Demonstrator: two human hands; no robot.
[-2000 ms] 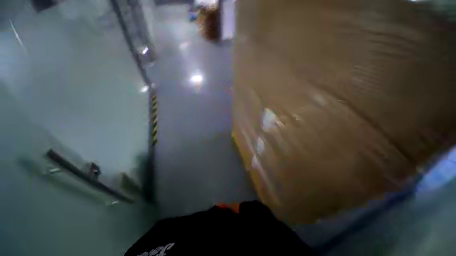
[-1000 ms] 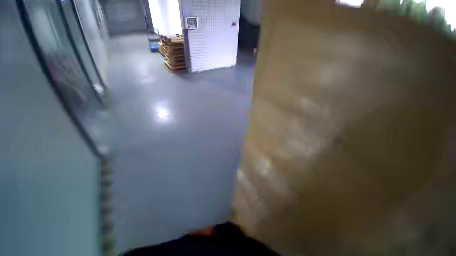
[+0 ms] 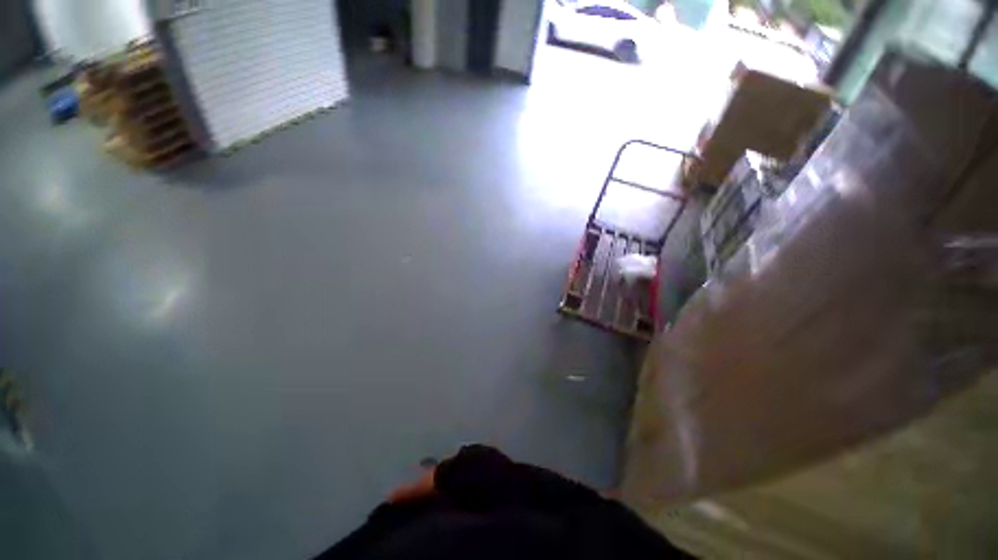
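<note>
Large brown cartons [image 3: 788, 339], wrapped in clear film, stand close on my right and run out of the picture. A flat trolley [image 3: 613, 278] with a slatted deck, red sides and a dark upright handle stands on the floor beyond them. A small white item [image 3: 637, 266] lies on its deck. My dark clothing fills the bottom edge. A small orange-brown patch shows beside it, too blurred to name. I cannot make out either hand.
Grey floor [image 3: 328, 295] lies ahead and to the left. Stacked wooden pallets [image 3: 148, 109] stand at the upper left beside a white ribbed partition [image 3: 263, 66]. A bright doorway opens at the top, with a white car [image 3: 596, 26] outside. More cartons [image 3: 761, 115] stand near it.
The view has swung right and moved forward. The left wall has mostly left the picture, the pallets and partition have shifted left, and the trolley, doorway and car have come into view.
</note>
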